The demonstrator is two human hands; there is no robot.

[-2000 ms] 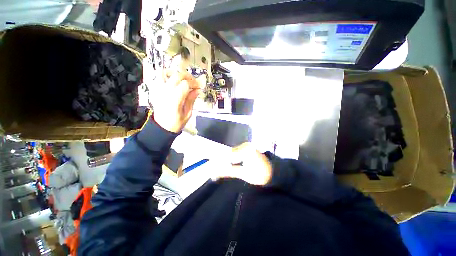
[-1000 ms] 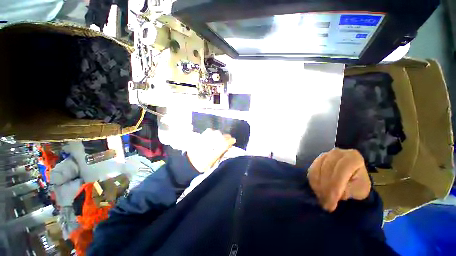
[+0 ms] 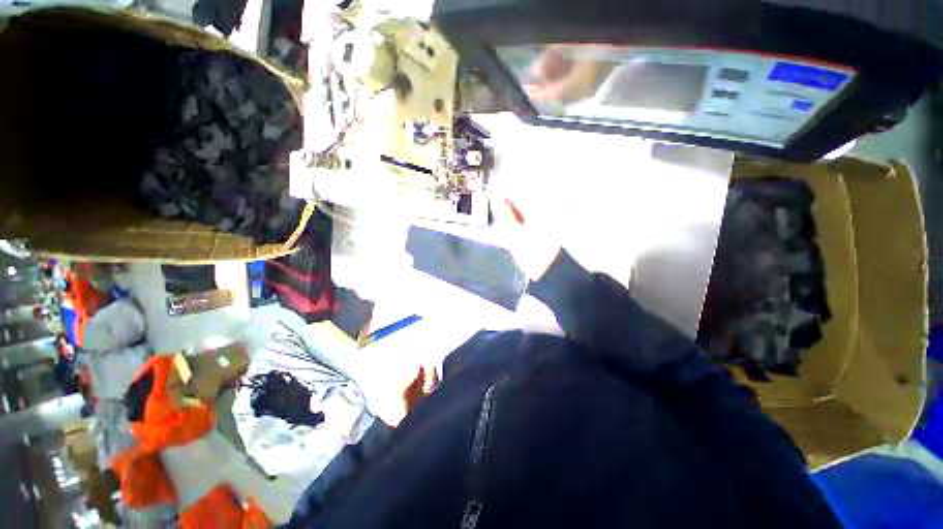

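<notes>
A dark rectangular panel (image 3: 465,266) lies on the white table in front of the sewing machine's metal parts (image 3: 455,165). My right hand (image 3: 533,238) is over the table at the panel's right end, its fingers towards the machine. It is washed out by glare, so what it holds is hidden. My left hand (image 3: 412,393) is low, near my body at the table's near edge, partly hidden and overexposed; its grip cannot be made out. The small dark square seen earlier beside the machine does not show.
A deep carton (image 3: 155,248) of small dark pieces stands at the left. Another open carton (image 3: 863,310) with dark pieces stands at the right, beside the metal side plate (image 3: 688,227). The touchscreen (image 3: 672,88) overhangs the back. A white bag (image 3: 300,398) lies lower left.
My right hand has moved from beside the right carton to the table near the machine. My left hand has drawn back from the dark panel towards my body. The view has shifted slightly.
</notes>
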